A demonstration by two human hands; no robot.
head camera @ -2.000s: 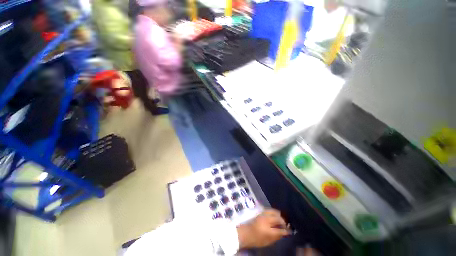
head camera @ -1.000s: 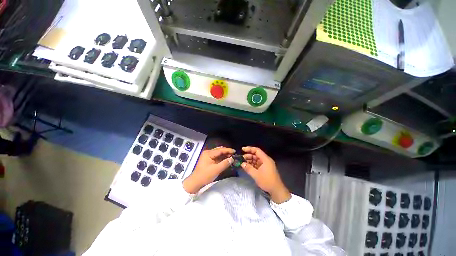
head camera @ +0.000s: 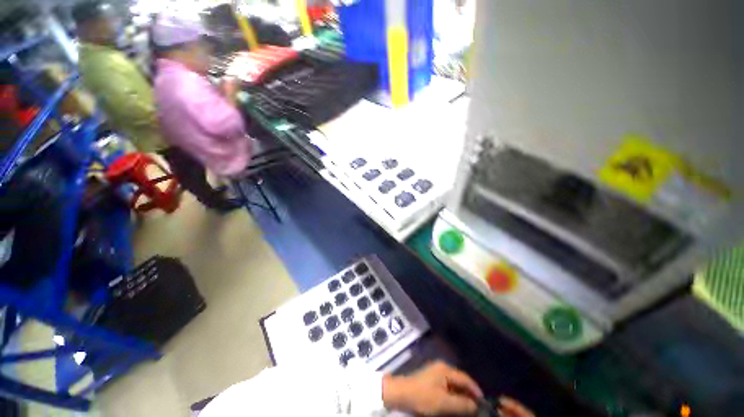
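A small dark round unit [head camera: 489, 406] is at the bottom edge, blurred and partly cut off, between the fingertips of both hands. My left hand [head camera: 432, 389] grips it from the left. My right hand [head camera: 515, 407] shows only its fingertips, cut off by the bottom edge, against the unit's right side. A white lap-side tray [head camera: 290, 330] lies left of my hands, its right part filled with rows of black round units.
The left press tester [head camera: 522, 322] stands at right, with green buttons and a red stop. White bench trays [head camera: 397, 220] hold several units beyond it. Two people [head camera: 196, 110] stand at the upper left near a red stool [head camera: 147, 175]. A blue rack [head camera: 49, 309] and black crate [head camera: 159, 297] are at left.
The view has swung left from the bench front, bringing the people, rack and crate into sight. My hands now sit at the bottom edge, the dark unit still between them.
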